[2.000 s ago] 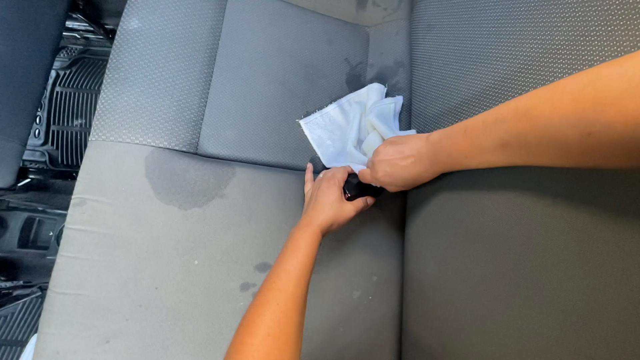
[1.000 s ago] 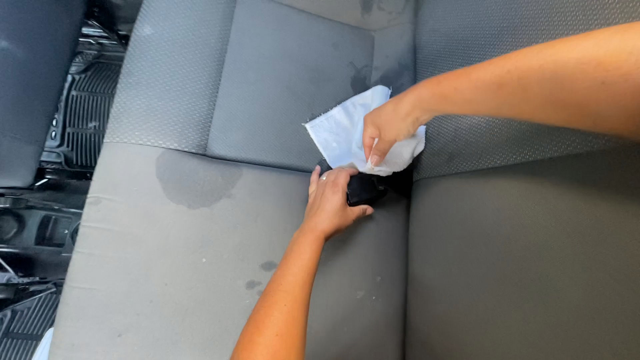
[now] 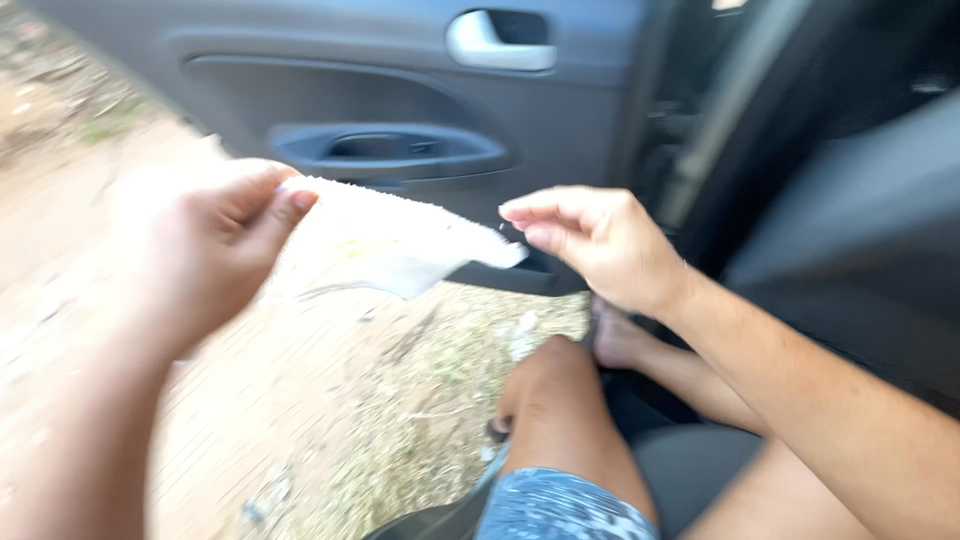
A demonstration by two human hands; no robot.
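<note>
A white cloth hangs stretched to the right from my left hand, which pinches one corner between thumb and fingers. My right hand is just right of the cloth's free end, with a small gap between them. Its thumb and fingertips are close to each other, and a tiny speck shows near them. Motion blurs the view, and the cloth's left part is washed out by bright light.
Behind the cloth is an opened car door with a door handle and an armrest recess. Dirt ground with dry grass lies below. My legs reach out past the seat edge; a dark seat back stands at right.
The view has swung from the grey car seat to the open door. The cloth, under my right hand on the seat before, is now held up by my left hand, which has left the black object.
</note>
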